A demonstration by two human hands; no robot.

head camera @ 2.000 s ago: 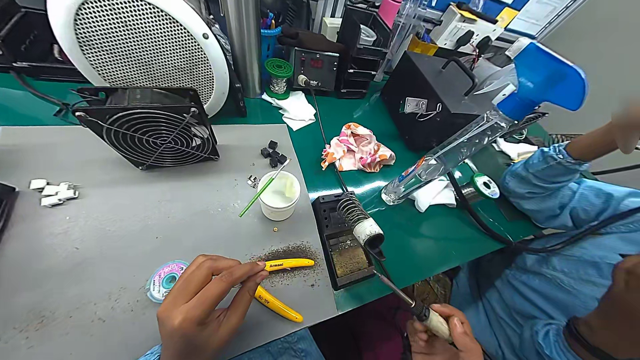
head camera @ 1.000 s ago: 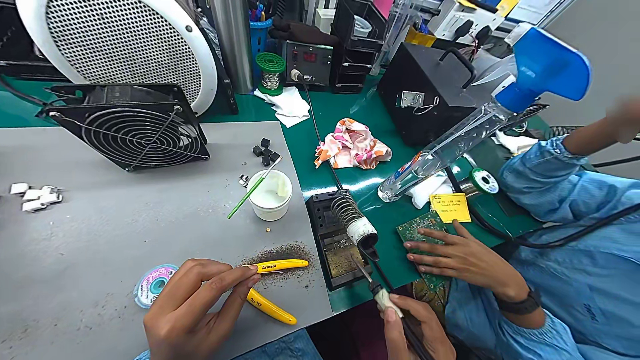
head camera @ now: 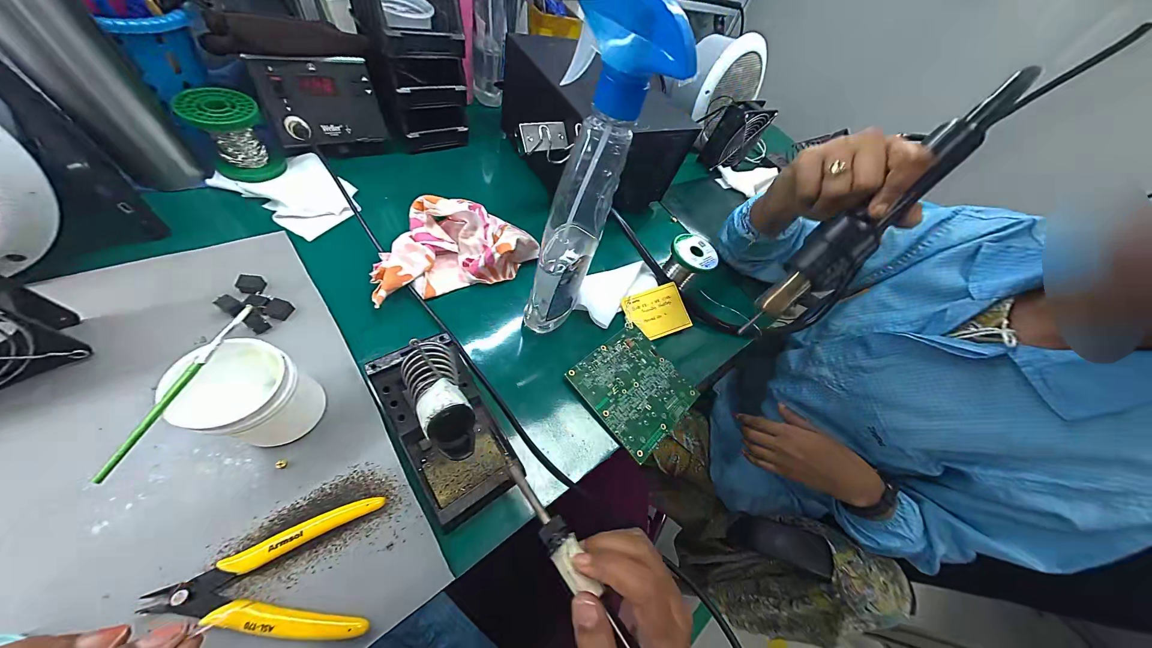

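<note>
My right hand (head camera: 630, 576) grips a soldering iron (head camera: 565, 553), its metal shaft pointing up-left toward the sponge tray of the iron stand (head camera: 463, 472). At the bottom left edge only the fingertips of my left hand (head camera: 135, 637) show, beside the yellow-handled flush cutters (head camera: 288, 621); whether they touch or hold anything is not clear. The cutters lie spread on the grey mat (head camera: 72, 540) next to dark crumbs. Above them, a green-handled brush (head camera: 148, 423) rests across a white tub (head camera: 301, 409).
A co-worker (head camera: 900, 387) on the right holds a black desoldering tool (head camera: 837, 243). Near them lie a green circuit board (head camera: 630, 391), a yellow note (head camera: 657, 310) and a solder spool (head camera: 693, 254). A clear bottle (head camera: 576, 216), a patterned cloth (head camera: 459, 243) and a soldering station (head camera: 315, 103) stand or lie behind the stand.
The view has swung right. My left hand has left the cutters' upper handle. The co-worker's hand has come off the circuit board, and their other hand now shows a black tool.
</note>
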